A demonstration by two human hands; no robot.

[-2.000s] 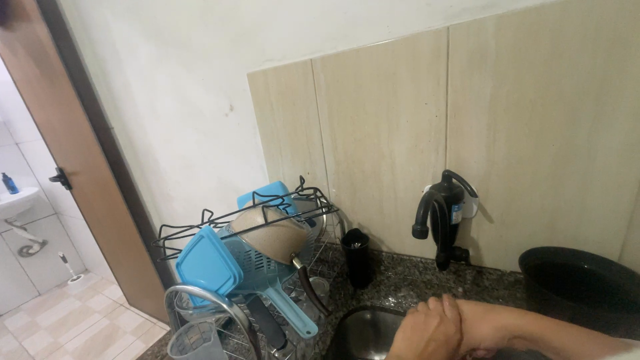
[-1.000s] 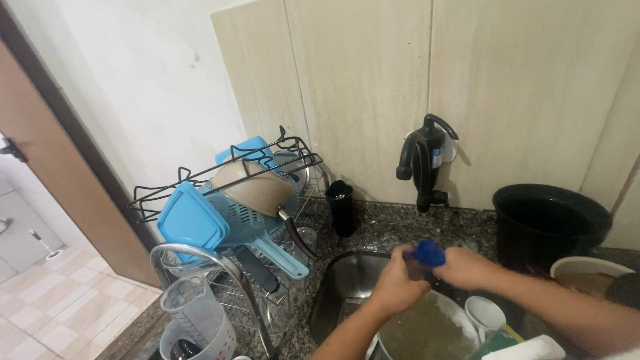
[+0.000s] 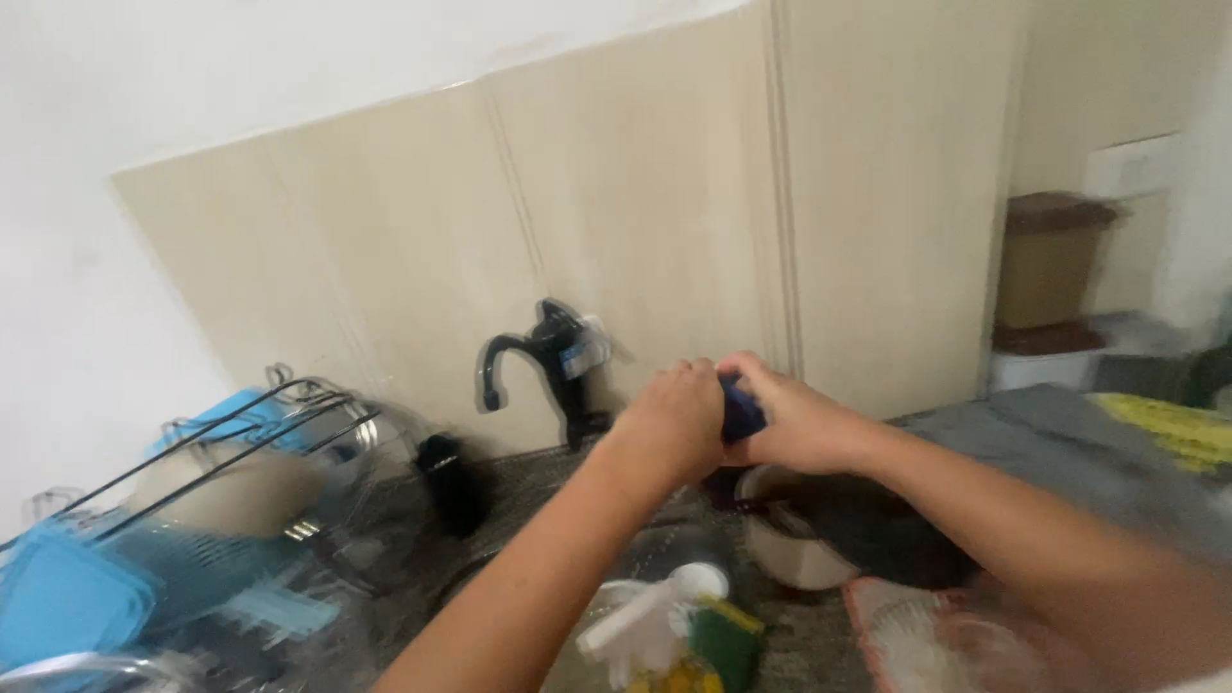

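Both of my hands are raised in front of the tiled wall, right of the black faucet (image 3: pixel 558 366), and the view is blurred. My left hand (image 3: pixel 674 419) and my right hand (image 3: pixel 794 419) close from either side on a small dark blue object (image 3: pixel 741 409), whose kind I cannot tell. Below them lie a pale pot (image 3: pixel 799 549), a small white cup (image 3: pixel 698 582) and a green and yellow sponge (image 3: pixel 727 640). The sink is mostly hidden by my left forearm.
A dish rack on the left holds a blue lid (image 3: pixel 67 597), a beige pan (image 3: pixel 231 491) and black wire racks (image 3: pixel 231 423). A black cup (image 3: pixel 448 481) stands by the wall. At right are a yellow cloth (image 3: pixel 1169 428) and a brown-lidded container (image 3: pixel 1054 260).
The view has swung to the right. Two seconds ago my hands were together with no blue object visible; one second ago they held it over the sink, and now they hold it higher, beside the faucet.
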